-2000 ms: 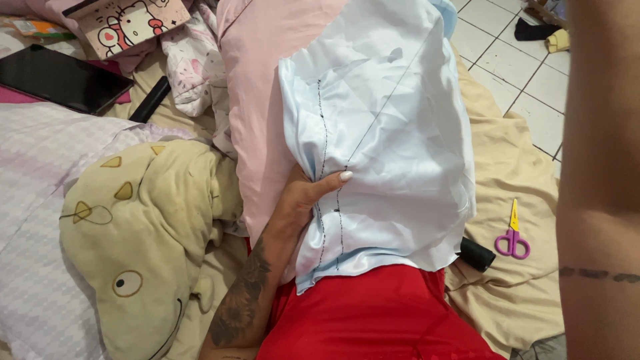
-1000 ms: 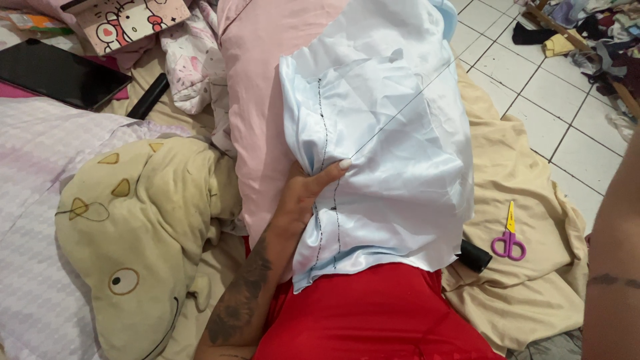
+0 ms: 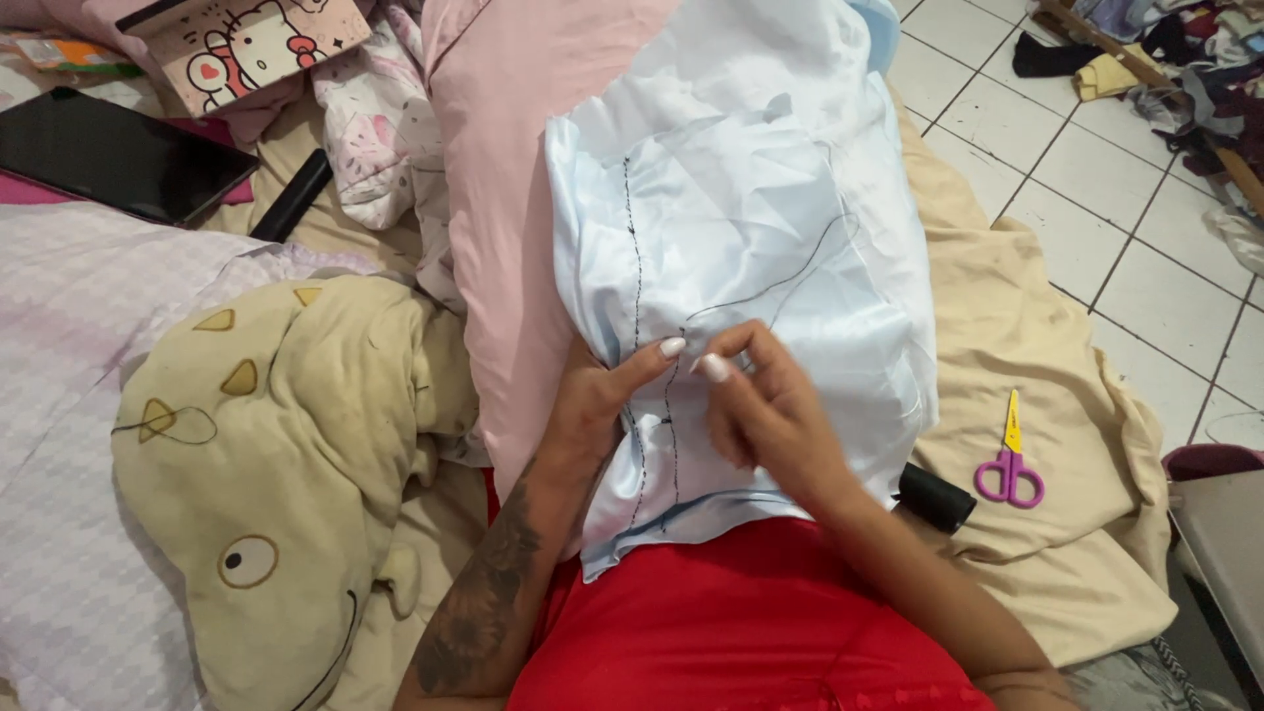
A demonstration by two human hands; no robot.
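Note:
Light blue satin fabric (image 3: 750,227) lies over a pink pillow (image 3: 504,197) on my lap, with two lines of dark stitches running lengthwise. My left hand (image 3: 612,395) grips the fabric's left part, thumb on top beside the stitches and fingers hidden beneath. Just right of that thumb, my right hand (image 3: 755,395) has its thumb and forefinger pinched close to the cloth; it is slightly blurred, and no needle can be made out between them. A dark thread (image 3: 780,281) leaves the upper end of the right stitch line and curves loosely across the satin.
Purple-handled scissors (image 3: 1009,479) and a black cylinder (image 3: 936,499) rest on the beige sheet at right. On the left are a beige plush-like cloth with an eye (image 3: 247,474), a black tablet or phone (image 3: 118,158), a black tube (image 3: 291,196) and a patterned box (image 3: 257,49).
My right hand has come in from the right edge to the fabric beside my left thumb. The thread, stretched straight up to the right before, now lies slack in a curve.

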